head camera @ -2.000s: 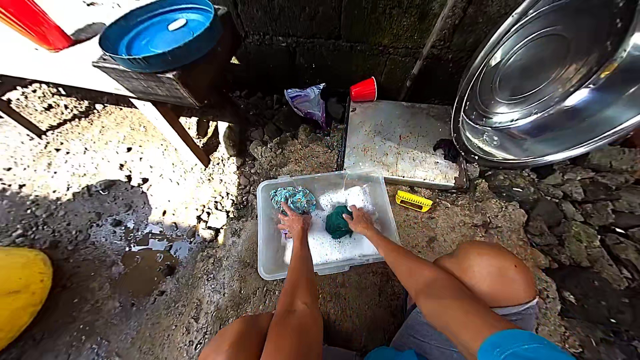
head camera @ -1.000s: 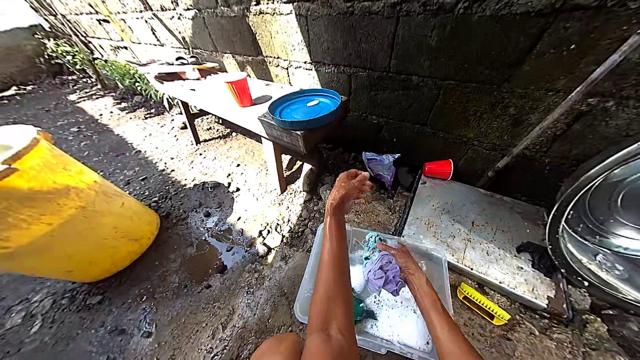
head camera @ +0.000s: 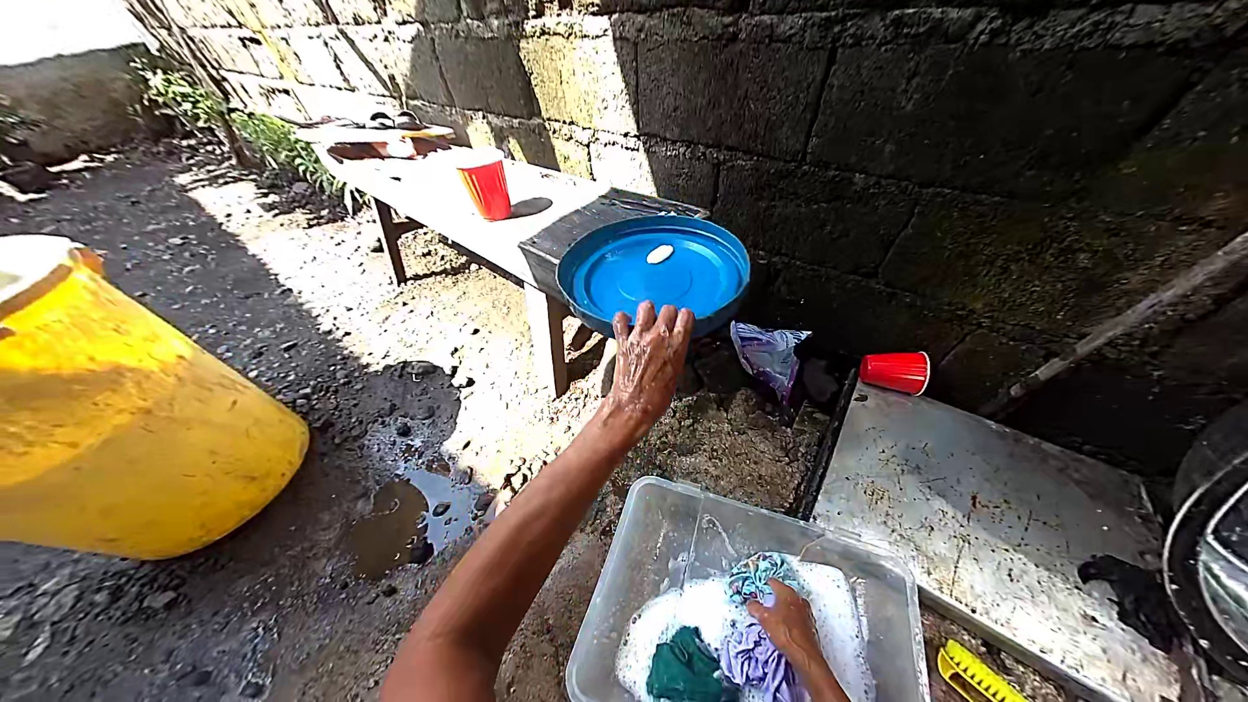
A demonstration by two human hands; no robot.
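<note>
My left hand point(head camera: 651, 363) reaches to the near rim of a round blue plastic lid or shallow basin point(head camera: 624, 283), fingers spread and holding nothing visible. A small white piece, maybe soap point(head camera: 660, 253), lies in the blue dish beyond the fingers. My right hand point(head camera: 788, 624) grips a patterned teal cloth point(head camera: 762, 575) inside a clear plastic tub point(head camera: 639, 546) of suds. Beside that hand, purple cloth point(head camera: 756, 658) lies in the foam, and a dark green cloth point(head camera: 685, 668) is to its left.
A white bench point(head camera: 429, 200) holds a red cup point(head camera: 485, 185). A yellow container point(head camera: 146, 419) stands left, near a puddle point(head camera: 388, 526). Right of the tub are a metal panel point(head camera: 975, 507), another red cup point(head camera: 895, 372) and a yellow brush point(head camera: 975, 673). A crumpled wrapper point(head camera: 770, 356) lies near the block wall.
My left hand has left the cloth in the tub and moved out to the blue dish. Purple cloth now shows in the tub. The view has swung left.
</note>
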